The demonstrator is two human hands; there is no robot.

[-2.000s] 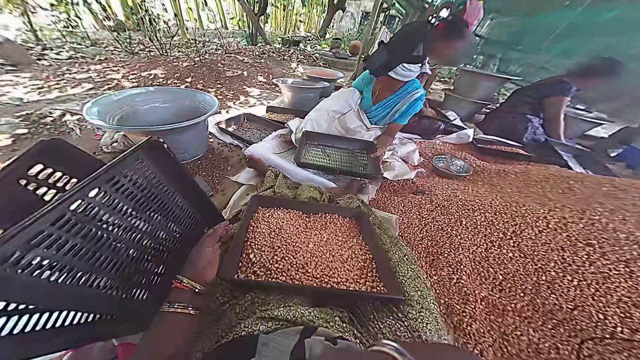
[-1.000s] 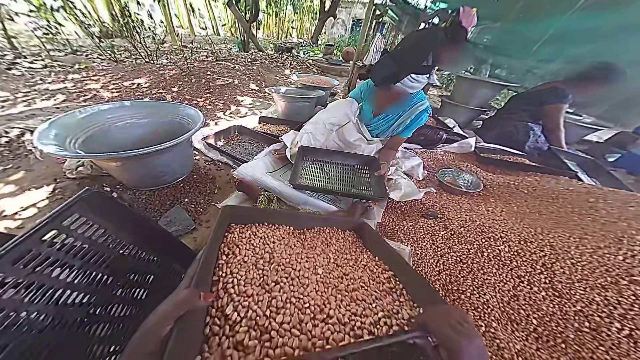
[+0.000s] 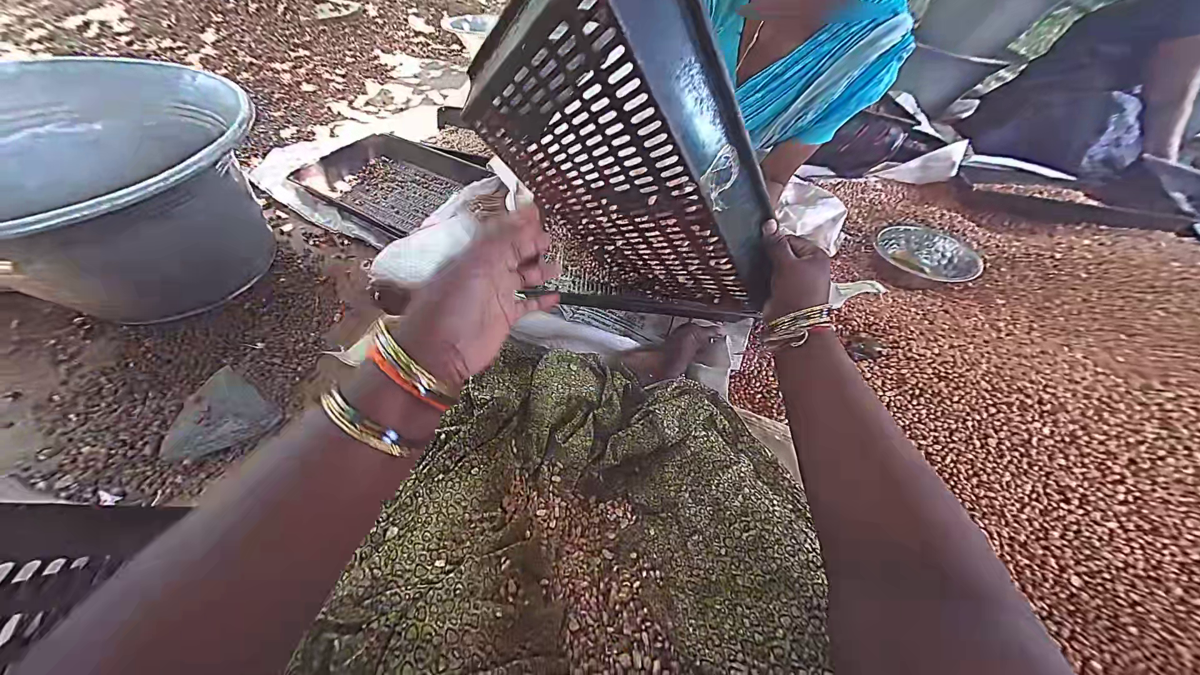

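Note:
A black slotted plastic tray (image 3: pixel 628 150) is tipped up on edge ahead of me, its slotted base facing my side. My right hand (image 3: pixel 797 272) grips its lower right corner. Just left of its lower edge is my left hand (image 3: pixel 497 291), blurred, fingers apart and apparently holding nothing. Whether its fingertips touch the tray cannot be told. Small reddish nuts or seeds (image 3: pixel 600 562) lie loose on the green patterned cloth (image 3: pixel 712 487) over my lap. What the tray holds on its far side is mostly hidden.
A large metal tub (image 3: pixel 187 253) stands at left, near a grey stone (image 3: pixel 220 417). Another slotted tray (image 3: pixel 56 530) is at lower left. A shallow tray (image 3: pixel 394 183) lies beyond. Opposite sits a person in blue (image 3: pixel 825 66). A metal bowl (image 3: pixel 928 253) rests on the heap of nuts or seeds (image 3: pixel 1059 403).
The full tray over my lap in the earlier frames is no longer there. A tray is now tipped up ahead in my right hand, and my left hand has come away from the tray it held.

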